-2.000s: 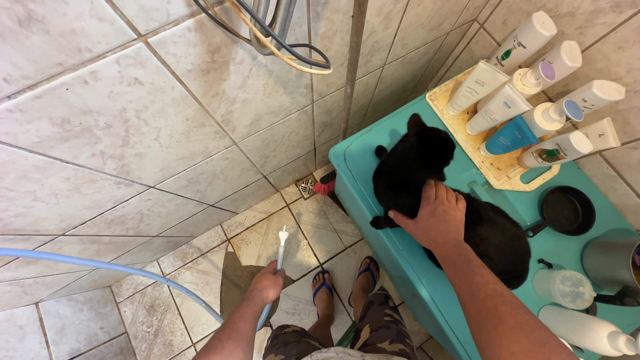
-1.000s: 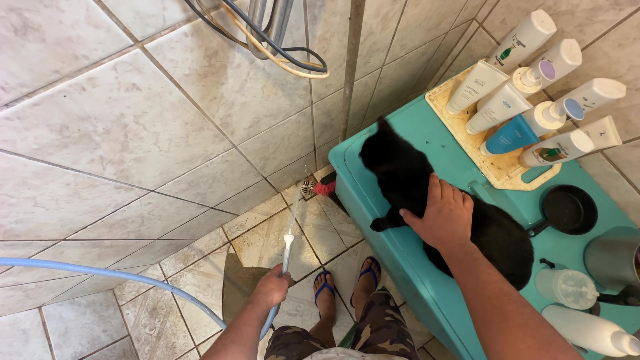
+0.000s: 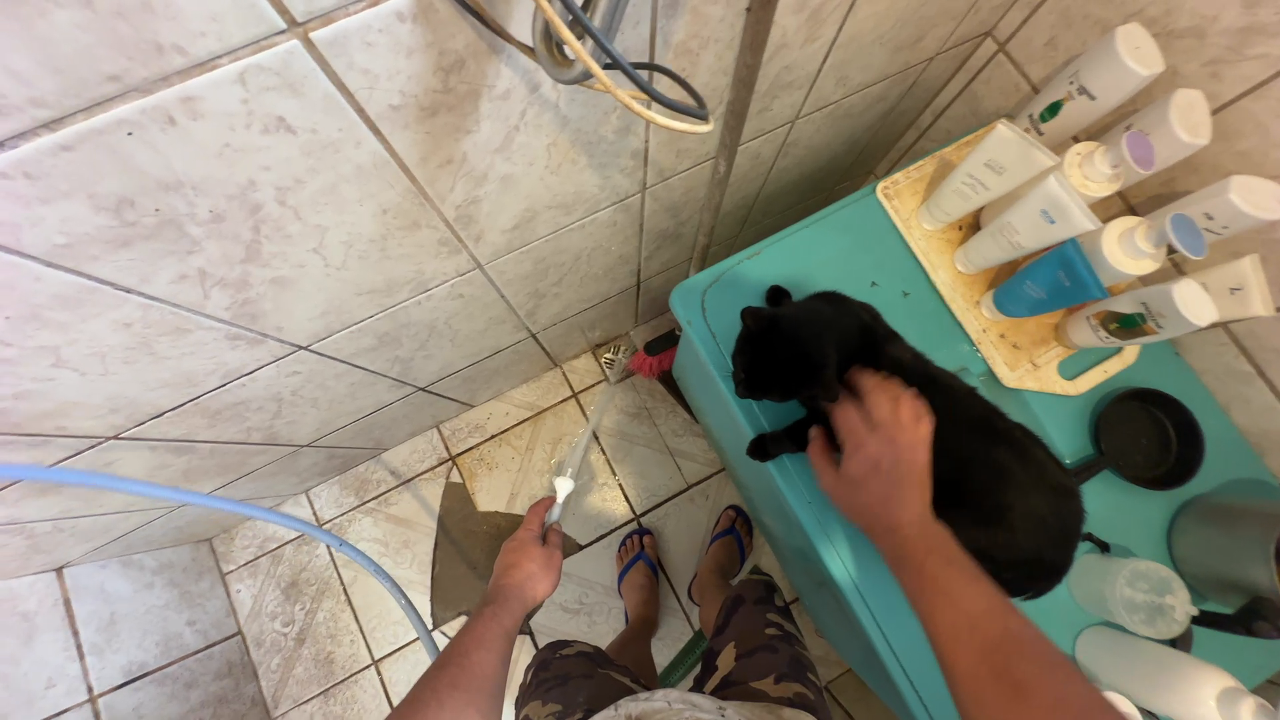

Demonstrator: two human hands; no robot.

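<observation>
My left hand (image 3: pixel 527 562) grips the end of a light blue hose (image 3: pixel 290 522), just below its white nozzle (image 3: pixel 564 487). A stream of water runs from the nozzle toward the floor drain (image 3: pixel 615 362) by the wall. My right hand (image 3: pixel 880 450) rests with spread fingers on the shoulder and back of a black cat (image 3: pixel 985 470). The cat lies on the turquoise plastic surface (image 3: pixel 800 540), its head near the left edge and turned left, one front paw by that edge.
A cream cutting board (image 3: pixel 915 215) carries several bottles and tubes. Near the cat are a small black frying pan (image 3: pixel 1150 438), a clear plastic container (image 3: pixel 1130 597) and a metal pot (image 3: pixel 1230 540). A red-bristled brush (image 3: pixel 655 362) stands by the drain. Cables (image 3: pixel 640 95) hang above.
The water stream, not seen two seconds ago, now runs strongly toward the drain. The cat has lowered its head and turned it left. My right hand stays on its back.
</observation>
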